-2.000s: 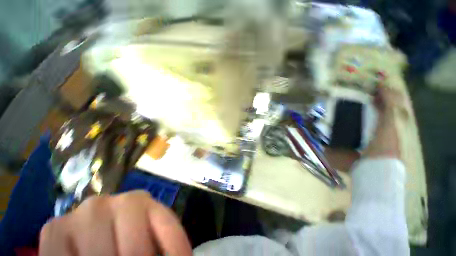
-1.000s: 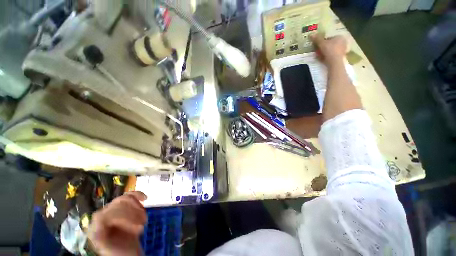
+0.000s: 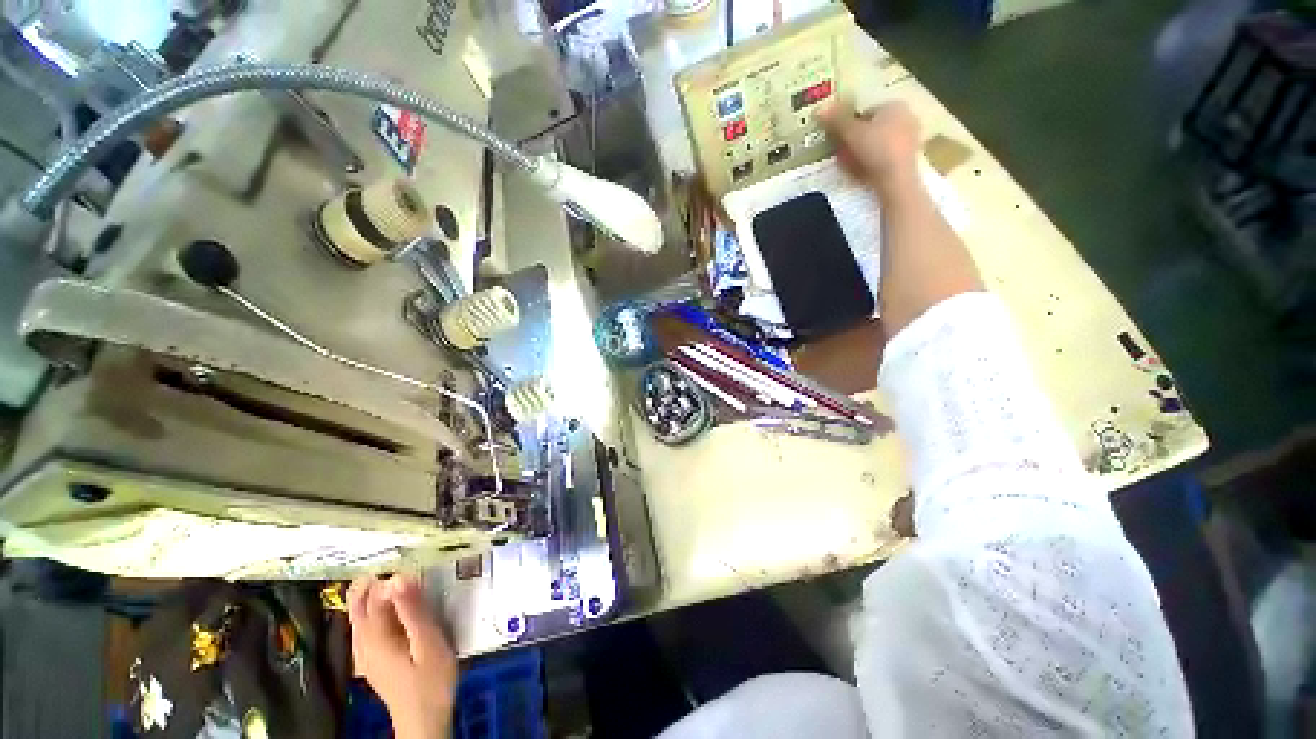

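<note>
My right hand [image 3: 878, 145] is at the beige control panel [image 3: 765, 104], its fingers at the buttons beside the red displays. It holds nothing that I can see. My left hand [image 3: 401, 643] rests at the front edge of the machine bed [image 3: 505, 595], under the cream sewing machine head [image 3: 246, 419]. Its fingers are bent and close together, and the fingertips are partly hidden by the head's lower edge, so I cannot tell if they hold anything. The dark floral fabric [image 3: 217, 657] hangs at the lower left, beside the left hand.
A black phone [image 3: 816, 264] lies on white paper below the panel. Pens and slim tools [image 3: 765, 378] and a round tin of metal bits [image 3: 674, 401] are beside the machine. A gooseneck lamp [image 3: 613, 207] arches over the head. A blue crate [image 3: 498, 700] is below the table edge.
The view has shifted and sharpened. The left hand has moved from in front of the bed up to its edge. The right hand remains at the panel buttons.
</note>
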